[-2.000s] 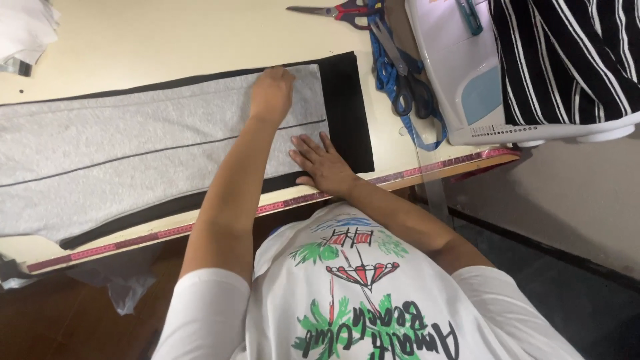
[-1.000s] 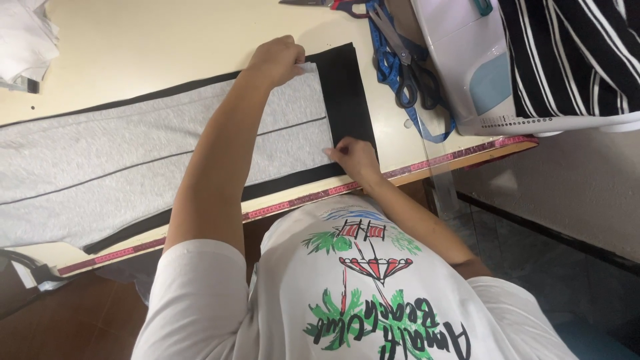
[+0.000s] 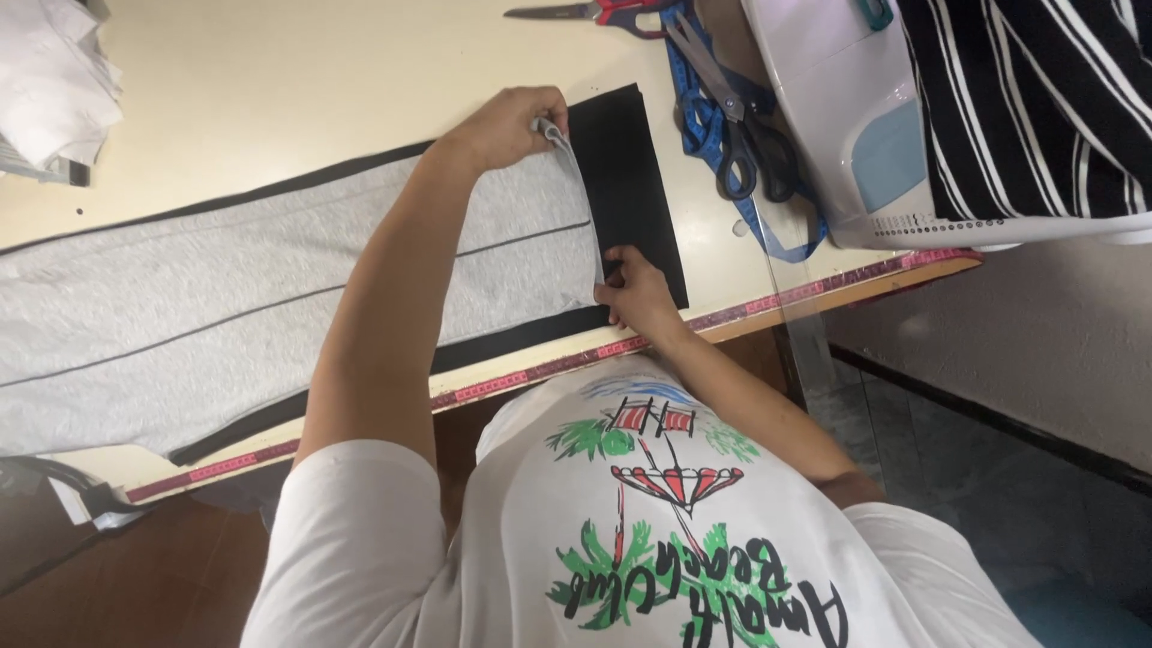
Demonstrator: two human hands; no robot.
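A light grey knit fabric piece (image 3: 360,243) with a dark lengthwise line lies over black fabric (image 3: 625,171), which shows past its right end and along both long edges. My left hand (image 3: 517,126) pinches the upper right corner of the grey piece, and that corner is lifted and curled. At the lower right corner of the grey piece, my right hand (image 3: 634,288) has thumb and finger at the edge, over the black fabric.
Black-handled scissors (image 3: 733,117) lie on a blue measuring tape (image 3: 693,117), near red-handled scissors (image 3: 603,13). A sewing machine (image 3: 810,108) with striped fabric (image 3: 1035,108) stands right. Pink measuring tape (image 3: 504,382) runs along the table's front edge. White material (image 3: 54,72) lies upper left.
My left hand has gone from resting on the grey fabric to lifting its upper right corner. My right hand, earlier spread flat on the grey fabric, is now at its lower right corner.
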